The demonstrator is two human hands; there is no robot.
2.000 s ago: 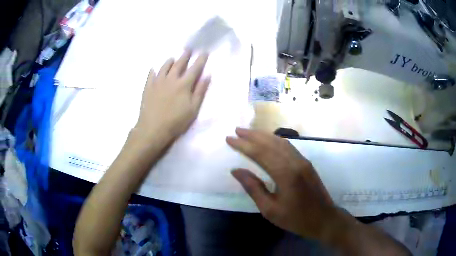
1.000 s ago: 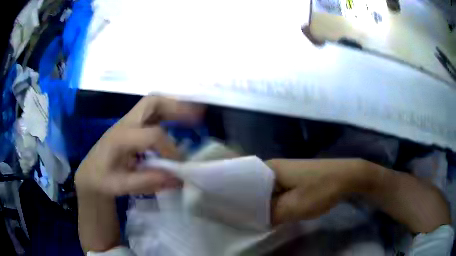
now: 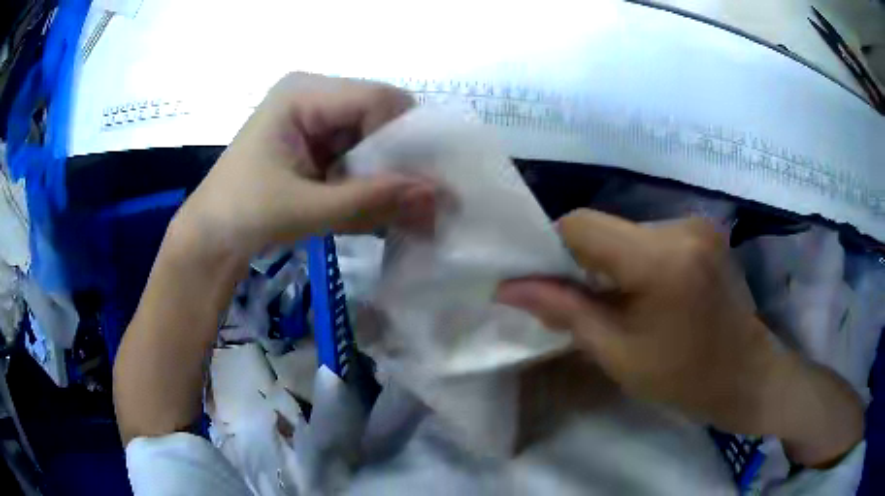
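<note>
A white fabric piece [image 3: 475, 242] is held up over the lap, in front of the table's front edge. It looks doubled, with a pointed upper end, and is partly blurred. My left hand [image 3: 320, 174] grips its upper left part between thumb and fingers. My right hand [image 3: 640, 300] grips its right edge, with the thumb on the face of the cloth. The fingers behind the cloth are hidden.
The white table [image 3: 291, 39] with a printed ruler strip [image 3: 679, 145] lies beyond the hands. Thread snips [image 3: 846, 53] lie at the upper right. A blue plastic basket [image 3: 332, 310] with white scraps [image 3: 254, 397] is below the table edge. A blue plastic sheet [image 3: 44, 165] hangs at left.
Both hands have left the tabletop and now hold the fabric piece over the lap. Since one second ago, the piece has been raised and opened out. The view has tilted down, and the machine head is out of view.
</note>
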